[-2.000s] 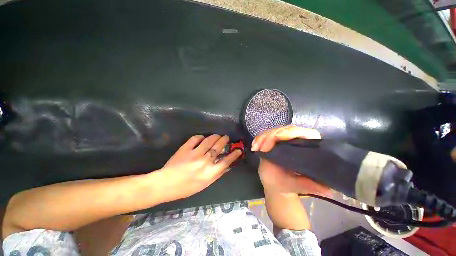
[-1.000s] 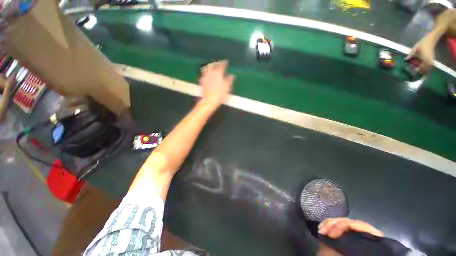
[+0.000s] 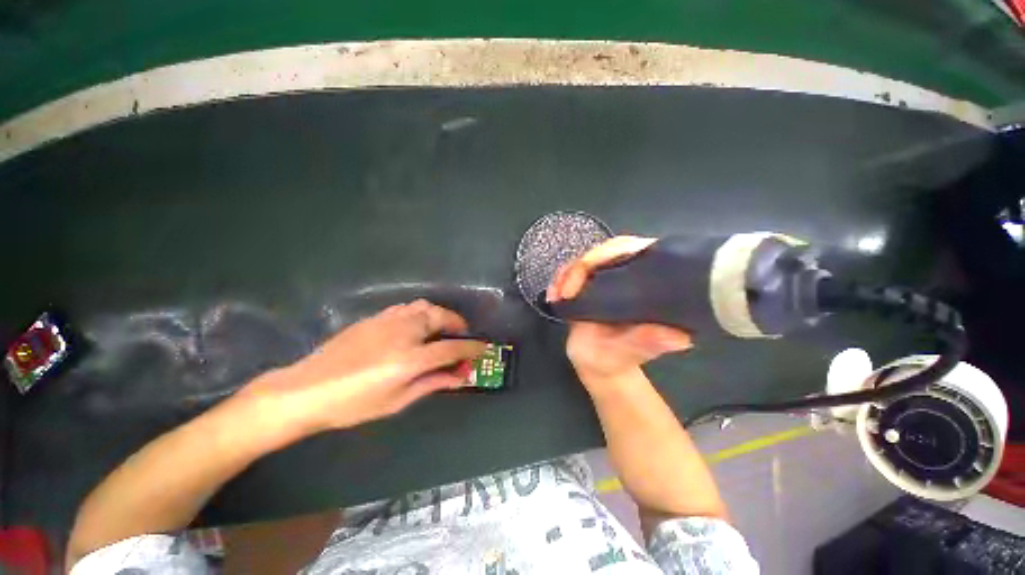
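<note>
An electronic unit with a green circuit board (image 3: pixel 492 366) lies on the dark bench in front of me. My left hand (image 3: pixel 410 357) has its fingers on the unit's left part and covers some of it. My right hand (image 3: pixel 613 315) is closed around a thick black electric screwdriver (image 3: pixel 663 283) with a pale tape band. The driver's tip end is over or beside the round screw dish (image 3: pixel 553 249), whose lower right part is hidden by hand and driver. The dish holds many small grey specks.
Another unit with a red part (image 3: pixel 37 352) lies at the bench's far left. A pale edge strip (image 3: pixel 450 65) divides the bench from the green conveyor (image 3: pixel 371 20). A black cord (image 3: pixel 809 401) hangs at the right, near a white fan (image 3: pixel 939 432).
My left hand has come back from the conveyor and is now on a unit before me. The view has swung right and down. The driver stays in my right hand.
</note>
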